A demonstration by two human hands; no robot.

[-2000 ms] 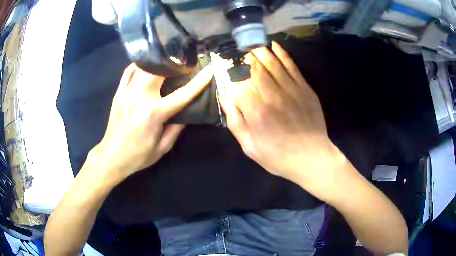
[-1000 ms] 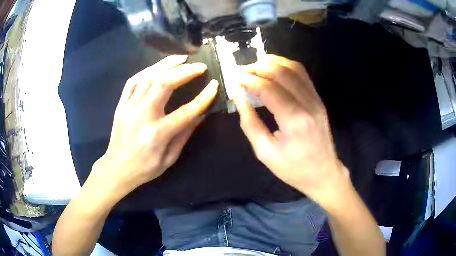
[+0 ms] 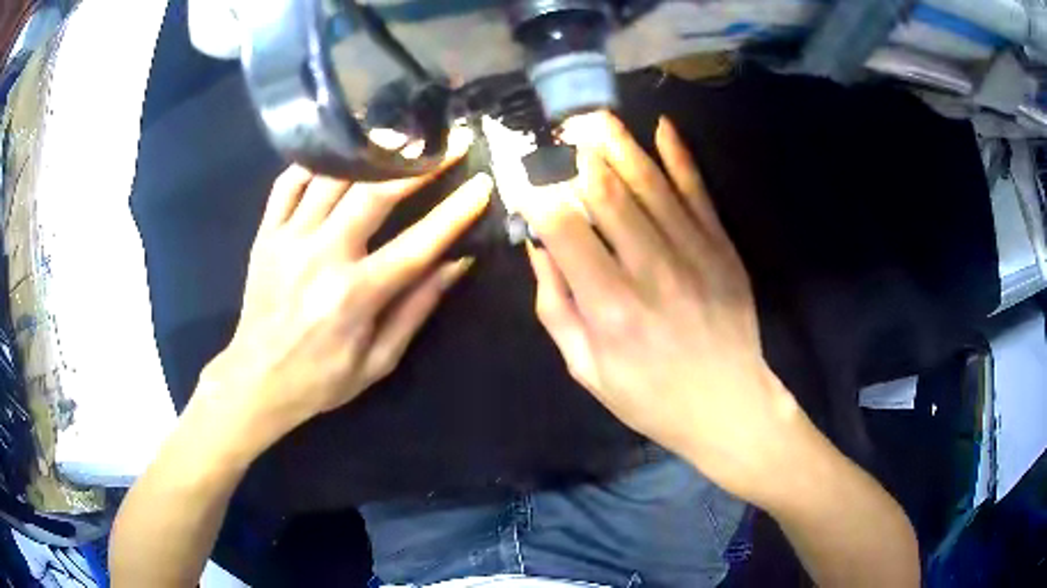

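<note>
The black garment panel (image 3: 459,391) covers most of the table below the sewing machine (image 3: 712,29). A small piece with a bright white side (image 3: 505,172) lies on it under the needle area, which glares in the lamp light. My left hand (image 3: 333,287) lies on the cloth left of this piece, fingers spread, with fingertips at its left edge. My right hand (image 3: 654,276) lies flat over its right part, fingertips beside the grey-white cylinder (image 3: 574,83). The needle tip cannot be made out.
A large shiny rounded machine part (image 3: 287,92) hangs left of the needle area. The white table edge (image 3: 103,253) shows at left. Folded cloths (image 3: 964,69) lie at the upper right. My lap in grey trousers (image 3: 551,534) is below the panel.
Since one second ago, my right hand has flattened and its fingers reach further up over the small piece. My left fingertips have moved up. The camera view has shifted, showing more of the machine.
</note>
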